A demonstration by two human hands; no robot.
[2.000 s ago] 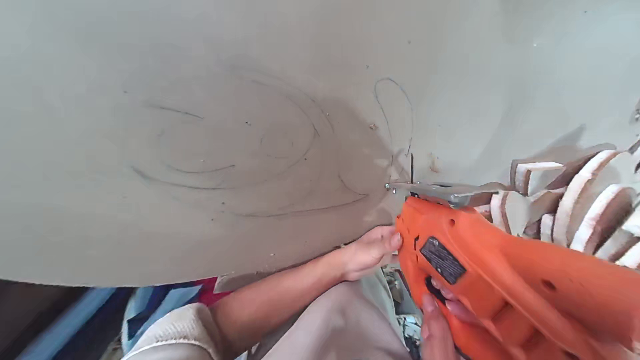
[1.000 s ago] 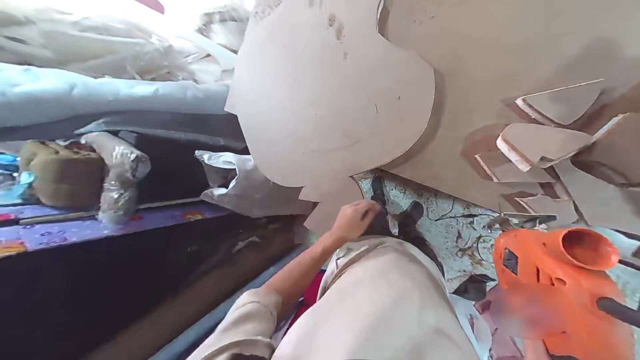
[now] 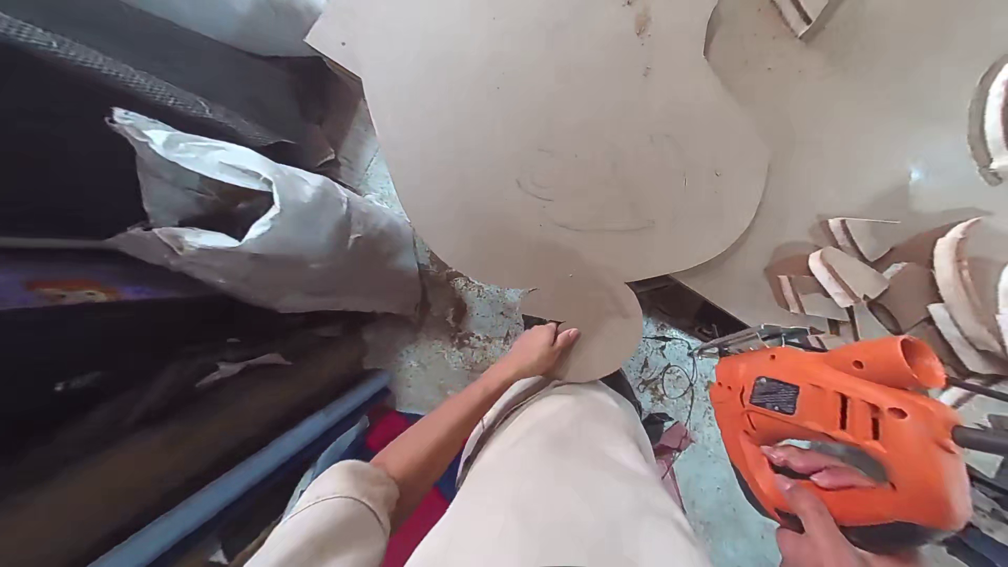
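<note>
My right hand point(image 3: 823, 488) is wrapped around the handle of an orange jigsaw point(image 3: 850, 417) at the lower right, its metal base turned up and left. Near the middle my left hand point(image 3: 543, 349) grips the edge of a large cut sheet of board point(image 3: 551, 157), at a rounded lobe next to my clothed lap. Curved pencil lines show on the sheet's face. The sheet has a wavy cut outline and partly overlaps a second, larger board point(image 3: 835, 126) behind it. The jigsaw's blade cannot be made out clearly.
Curved board offcuts point(image 3: 850, 276) lie piled on the board at the right. A white plastic-wrapped roll point(image 3: 339, 244) sticks out at the left, above dark rolls and a blue tube point(image 3: 260, 472). Scraps litter the speckled floor point(image 3: 465, 315), and a black cable leaves the jigsaw's rear.
The jigsaw, at the pencil-marked sheet two seconds ago, is now off to the right of it. The large sheet has shifted, and the view has swung widely.
</note>
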